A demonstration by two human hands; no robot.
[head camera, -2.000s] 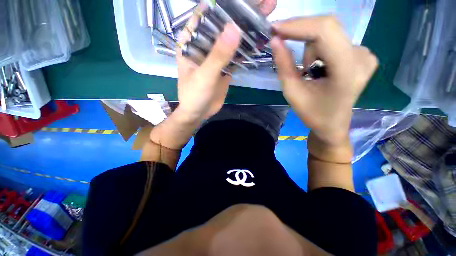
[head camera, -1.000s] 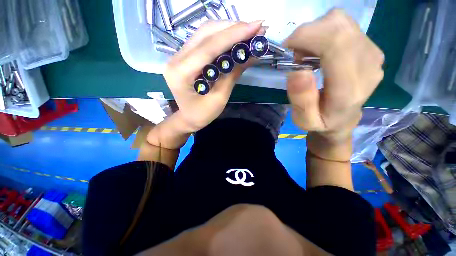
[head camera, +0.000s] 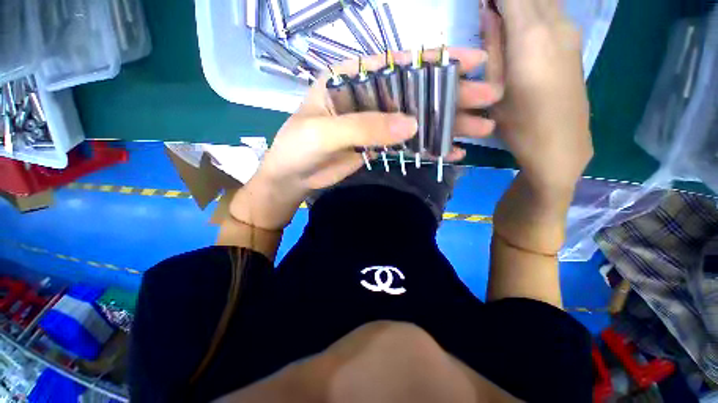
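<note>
My left hand [head camera: 315, 142] holds several silver cylindrical metal units [head camera: 417, 106] side by side, the thumb across them. Their thin bright shafts point down toward me. Small yellow and whitish tips stand up at their far ends. My right hand [head camera: 543, 94] is just right of them, blurred, its fingers near the top edge; whether it holds anything cannot be told. The white tray [head camera: 216, 67] lies behind my hands, with loose metal units [head camera: 315, 16] in its left part.
Frosted plastic boxes [head camera: 79, 47] are stacked at the left, with a small white bin [head camera: 67, 130] of loose units below. More boxes stand at the right [head camera: 669, 94], beside a clear plastic bag [head camera: 598, 212] and a plaid cloth [head camera: 661, 244]. A red stool [head camera: 94, 167] is below left.
My left hand has turned the units from dark end faces toward me to shafts toward me. My right hand has moved up and a little right.
</note>
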